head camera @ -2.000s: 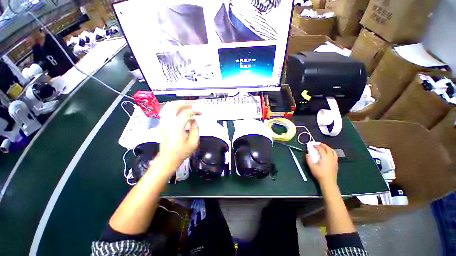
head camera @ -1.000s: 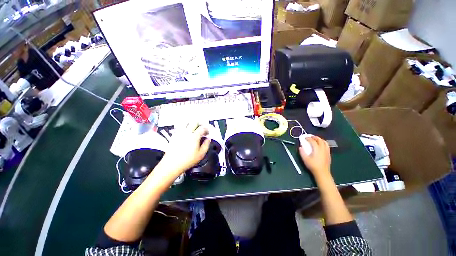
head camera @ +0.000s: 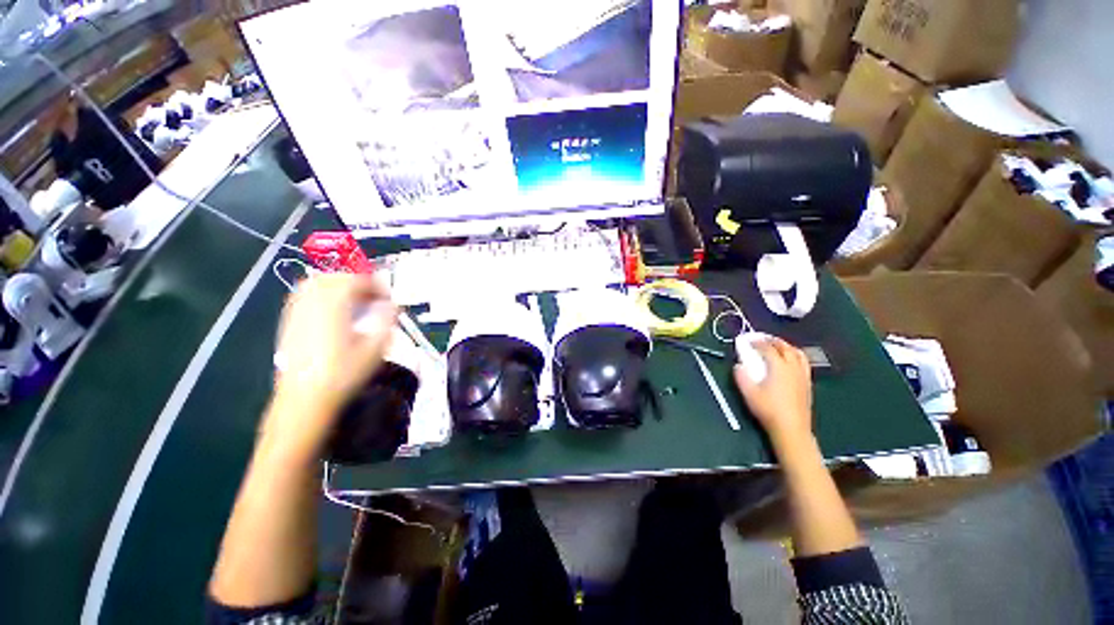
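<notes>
Three PTZ dome cameras stand in a row with glossy black balls: the left camera (head camera: pixel 374 415), the middle camera (head camera: pixel 495 381) and the right camera (head camera: pixel 602 372). My left hand (head camera: pixel 327 339) is blurred over the top of the left camera and hides its white hood. Whether its fingers grip anything is unclear. My right hand (head camera: pixel 779 388) is closed around the white computer mouse (head camera: pixel 751 355) at the right of the bench. The monitor (head camera: pixel 470 110) shows several camera views and a blue window.
A white keyboard (head camera: pixel 507 267) lies below the monitor. A yellow tape roll (head camera: pixel 673 308) and a thin stick (head camera: pixel 717 390) lie right of the cameras. A black label printer (head camera: pixel 776 183) stands behind. A red packet (head camera: pixel 334 252) is behind my left hand. Cartons (head camera: pixel 977 330) stand at the right.
My left hand has moved left from the middle camera to the left camera. A thin white cable now hangs below the bench edge at the left. My right hand stays on the mouse.
</notes>
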